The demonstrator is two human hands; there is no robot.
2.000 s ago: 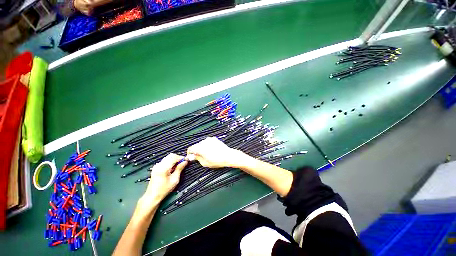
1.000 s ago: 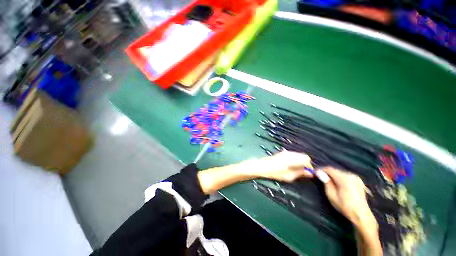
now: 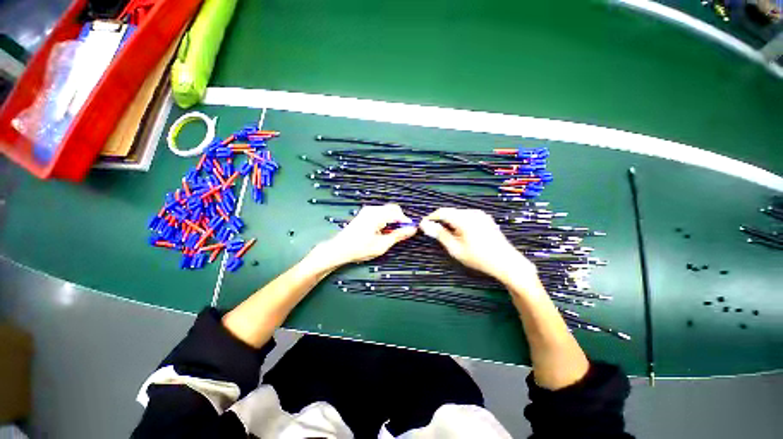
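Note:
My left hand [image 3: 369, 233] and my right hand [image 3: 464, 237] meet over the pile of black cables [image 3: 412, 184]. The fingers of my left hand are closed on a small piece with blue showing, likely a red-and-blue end piece. My right fingertips pinch at its right end; what they hold is hidden. Finished cables with red-and-blue ends [image 3: 524, 171] lie at the far edge of the pile. A loose heap of red-and-blue end pieces [image 3: 206, 201] lies at the left.
A tape roll [image 3: 191, 135], a yellow-green roll [image 3: 199, 60] and a red bin [image 3: 96, 111] with papers and plastic stand upper left. A single black cable [image 3: 641, 266] lies to the right, beside small black caps [image 3: 723, 300]. A second bundle [image 3: 764, 233] is at the right edge.
The view has swung back from the left and now centres on the pile. My hands stay together over the pile, with the blue piece still between them.

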